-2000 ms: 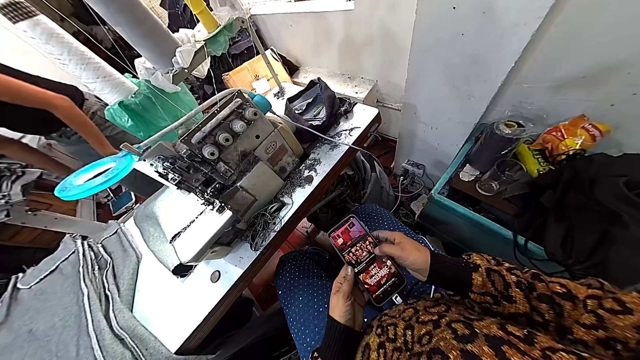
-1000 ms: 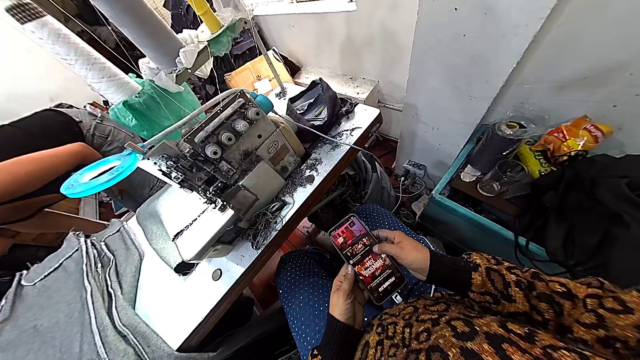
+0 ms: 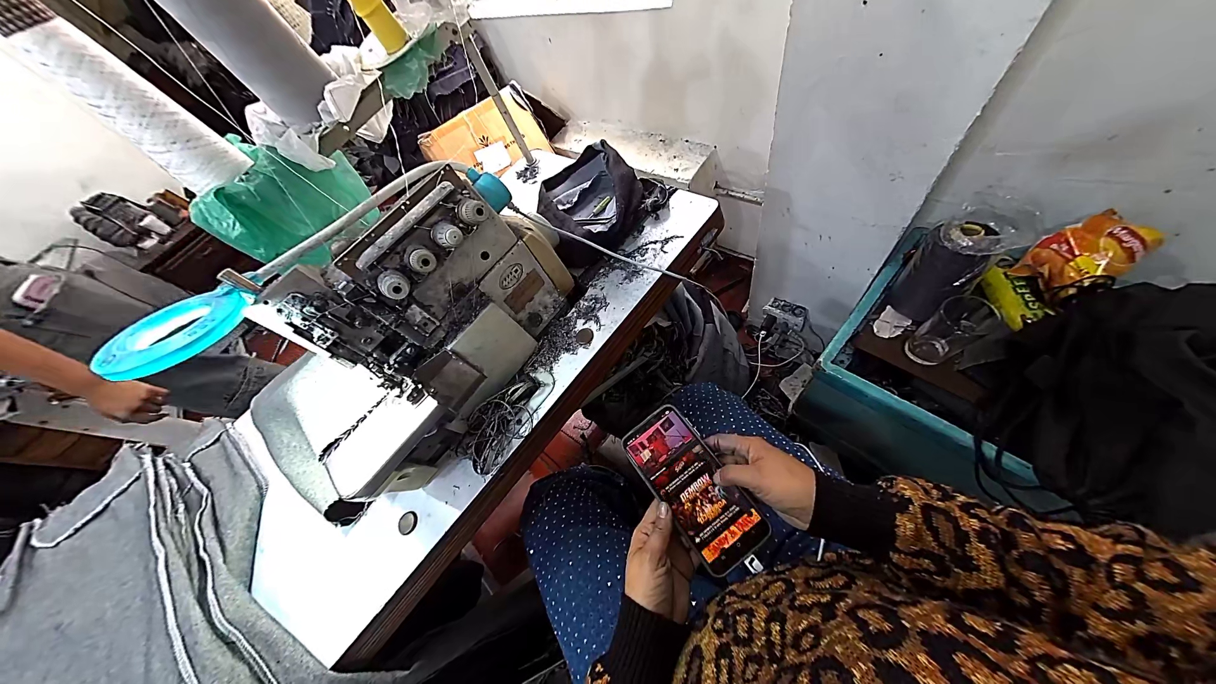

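Observation:
My left hand [image 3: 657,562] grips the lower left edge of a smartphone [image 3: 698,494] held above my lap. My right hand [image 3: 768,475] holds the phone's right side, its thumb over the lit screen. A white cable plug sits at the phone's bottom end. To the left, an overlock sewing machine [image 3: 456,275] stands on a white table [image 3: 313,570], with dark lint and a tangle of thread [image 3: 496,432] beside it. Grey fabric with serged seams [image 3: 142,570] lies at the table's left end.
A ring lamp [image 3: 171,332] with a blue rim hangs left of the machine. Behind the machine is a black bag [image 3: 594,199]. At right, a teal box [image 3: 836,380] holds a thread cone [image 3: 950,266], a glass [image 3: 940,332] and snack packets [image 3: 1092,252]. A co-worker's hand [image 3: 130,400] shows at far left.
The co-worker at the left has shifted; a hand now shows below the ring lamp, where an arm and dark clothing showed one second ago. The picture on the phone's screen has changed.

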